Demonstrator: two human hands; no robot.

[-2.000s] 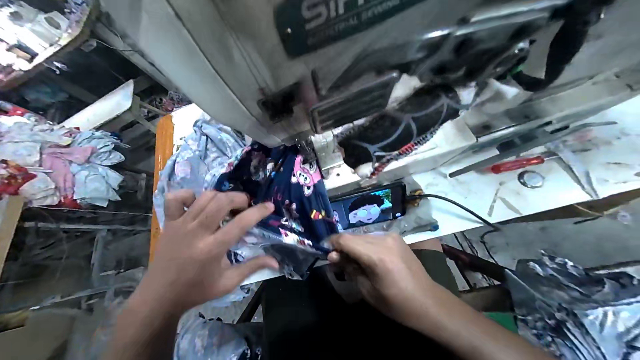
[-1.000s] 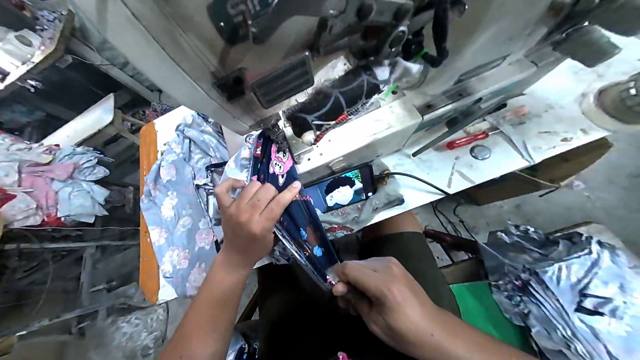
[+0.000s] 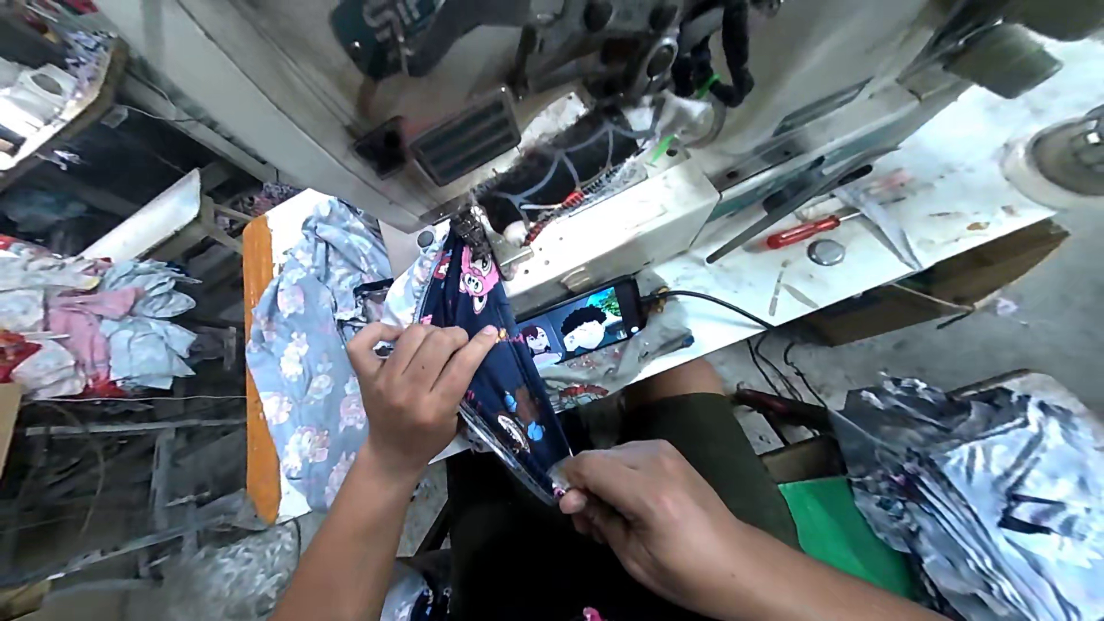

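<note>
A strip of dark navy printed fabric (image 3: 509, 379) runs from under the needle area (image 3: 473, 231) of an industrial sewing machine (image 3: 595, 203) down toward my lap. Its lower end is pinched between the thumb and fingers of my right hand (image 3: 647, 509). My left hand (image 3: 414, 388) holds the fabric's left edge about midway, fingers bent over it. Beside the left hand, grey-blue floral fabric (image 3: 302, 371) drapes over the table's left end. A phone (image 3: 582, 322) with a lit screen lies just right of the navy fabric, partly covered by it.
A red-handled screwdriver (image 3: 802, 233) and a round metal disc (image 3: 825, 252) lie on the white tabletop (image 3: 742, 293). A black cable (image 3: 720, 302) runs from the phone. Piled garments (image 3: 95, 323) are at far left, and a stack of silvery-grey fabric (image 3: 1009, 500) at lower right.
The bunched navy fabric is now drawn out into a long strip. My left hand's spread fingers have closed in on its edge. More of the floral fabric shows at left.
</note>
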